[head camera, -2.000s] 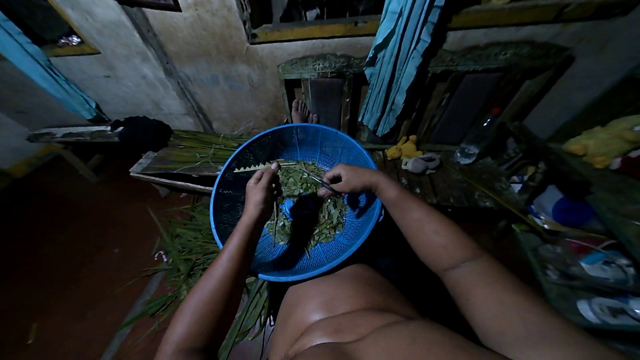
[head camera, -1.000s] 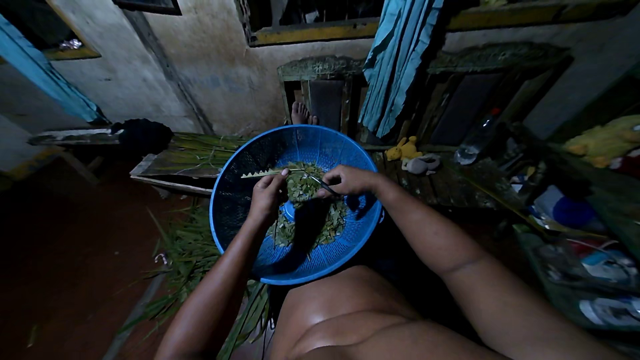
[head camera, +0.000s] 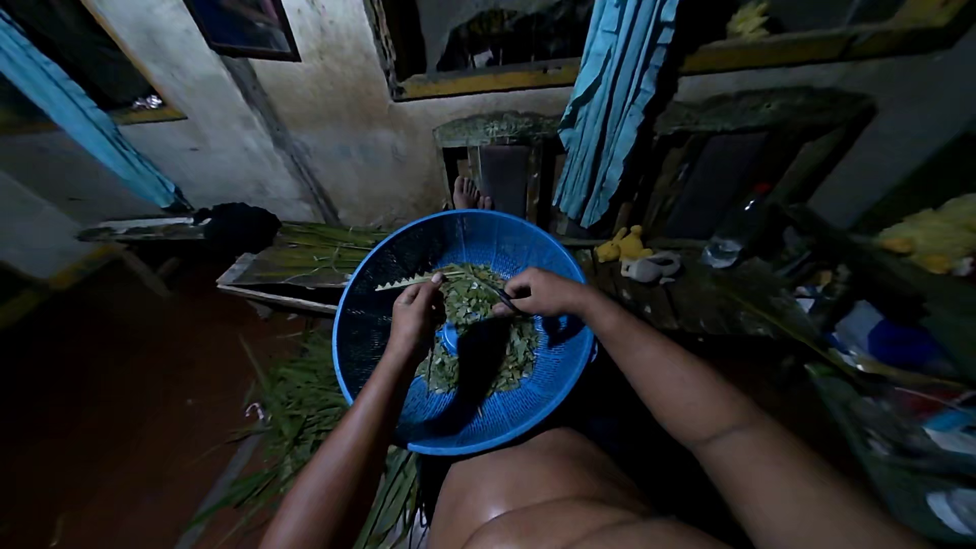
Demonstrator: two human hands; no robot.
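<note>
A round blue plastic basket (head camera: 427,440) with perforated sides stands in front of my bare belly. Small cut pieces of green leaf (head camera: 521,358) lie across its bottom, around a raised blue centre. My left hand (head camera: 416,311) pinches a leaf strip (head camera: 396,284) with a toothed, zigzag edge, held over the basket. At the strip's other side, my right hand (head camera: 534,293) is closed on a dark-handled cutting tool, seemingly scissors; its blades are hard to make out. A dark shadow covers part of the leaf pieces.
Long green leaves (head camera: 305,396) lie on the floor at left, and more (head camera: 328,255) on a low wooden bench. A yellow plush toy (head camera: 624,244), a grey item (head camera: 650,267) and a plastic bottle (head camera: 724,248) are on the wooden surface at right. A blue curtain (head camera: 610,114) hangs ahead.
My left hand and the toothed strip shift slightly within the basket, while my right hand stays in nearly the same place.
</note>
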